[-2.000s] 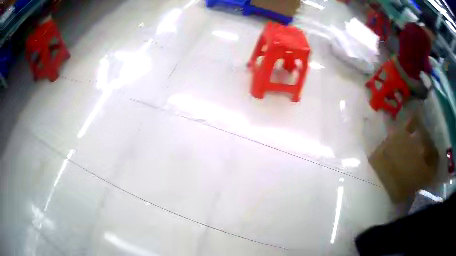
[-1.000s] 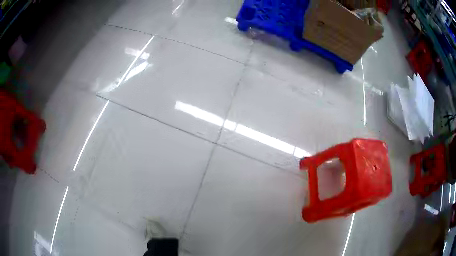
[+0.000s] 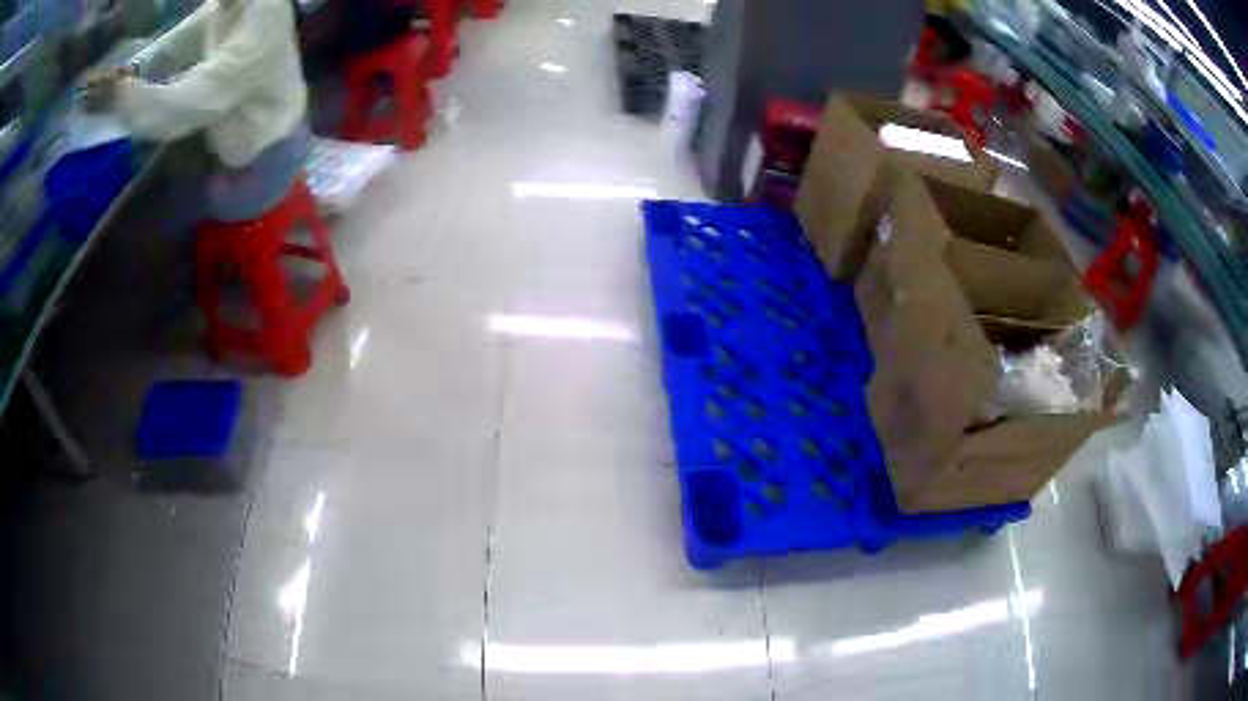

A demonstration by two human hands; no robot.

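Neither of my hands is in the picture. Nearest in front of me on the glossy pale floor lies a blue perforated plastic pallet [image 3: 760, 370]. Open brown cartons stand on its right part. The nearest carton [image 3: 928, 397] has its flaps up and holds crumpled clear plastic with whitish contents [image 3: 1047, 379]. Another open carton [image 3: 842, 178] stands behind it. The image is somewhat blurred.
A person in a white top [image 3: 247, 89] sits on a red stool [image 3: 274, 281] at the left bench. A blue box [image 3: 189, 419] is on the floor there. A grey pillar [image 3: 808, 55] stands behind the pallet. White sheets or bags [image 3: 1163, 479] and red stools are at the right.
My view has moved forward and up the aisle. The pallet and cartons now show nearer and more fully. The near red stool and the dark shape at the bottom edge have left the picture.
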